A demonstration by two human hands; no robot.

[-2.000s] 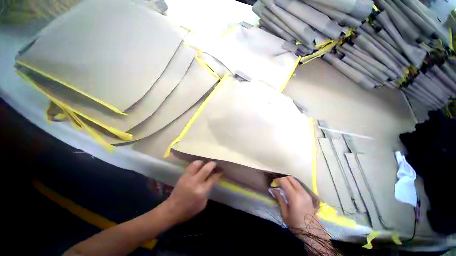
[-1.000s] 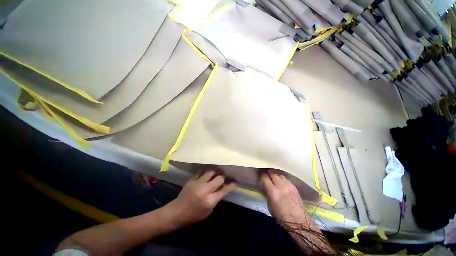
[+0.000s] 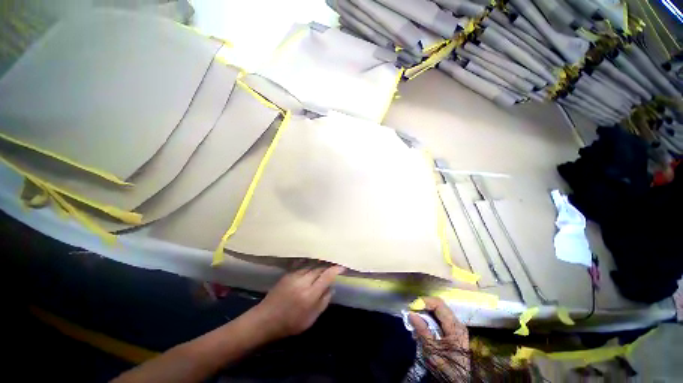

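The grey-beige panel (image 3: 344, 198) with yellow side edges lies in front of me, its front edge slightly raised. My left hand (image 3: 303, 295) is at that front edge, fingertips under it; whether they pinch the cloth is hidden. My right hand (image 3: 442, 333) is just off the table edge, to the right of my left hand, away from the panel. It holds a small whitish item (image 3: 422, 323), mostly hidden in the fingers, with a bit of yellow at the fingertips. Strands of hair cross the right hand.
A fanned panel stack (image 3: 97, 97) lies left. Narrow strip pieces (image 3: 490, 243) lie right of the panel. Folded bundles (image 3: 479, 52) heap at the upper right. A white piece (image 3: 571, 232) lies beside a black cloth heap (image 3: 629, 209). Yellow tape scraps (image 3: 526, 320) hang at the table edge.
My right hand has come out from under the panel's front edge and moved down towards me. The panel's front edge has sunk lower. My left hand stays at the edge. The view has shifted.
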